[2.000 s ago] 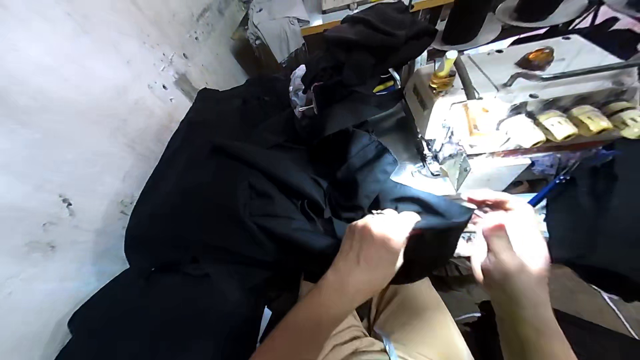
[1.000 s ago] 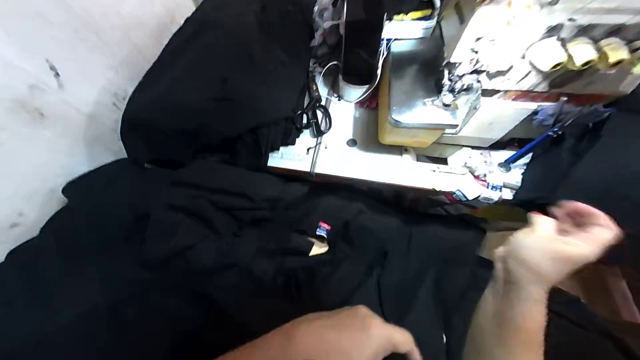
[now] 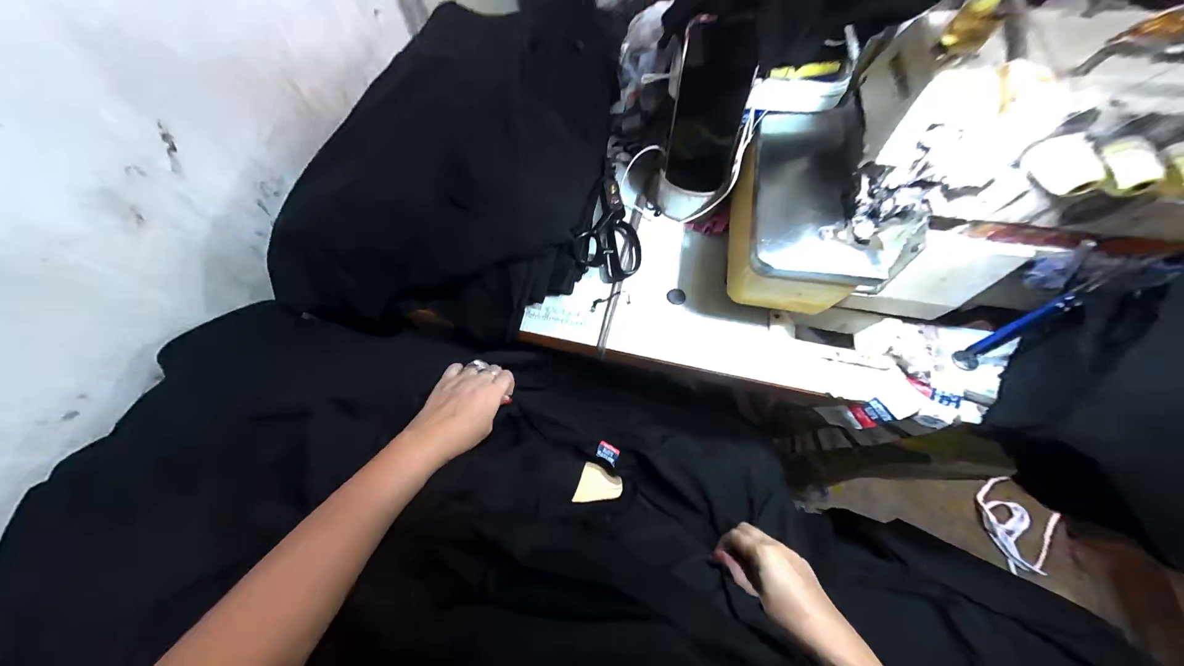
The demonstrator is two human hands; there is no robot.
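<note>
Black fabric (image 3: 555, 555) lies spread across my lap and below the table's front edge. My left hand (image 3: 467, 407), with a ring on one finger, is closed on a fold of it near the table edge. Lower right, my right hand (image 3: 763, 564) pinches the same fabric between thumb and fingers. Between the hands a small woven label (image 3: 608, 453) in red and blue shows on the fabric, just above a beige patch (image 3: 598, 485). Beyond stands a sewing machine (image 3: 814, 203) with a metal plate, on a white table (image 3: 666, 324).
Black-handled scissors (image 3: 612, 242) lie on the table beside a dark pile of cloth (image 3: 453, 176). A dark phone-like object (image 3: 710, 102) stands by a white cable. Thread cones (image 3: 1064, 165), a blue-handled tool (image 3: 1013, 331) and loose labels (image 3: 869, 413) are at the right. A wall (image 3: 139, 166) borders the left.
My hands held a raised edge of black cloth near the machine; now the cloth lies spread low, gripped at two separate places. The label and beige patch have come into view. The view has shifted.
</note>
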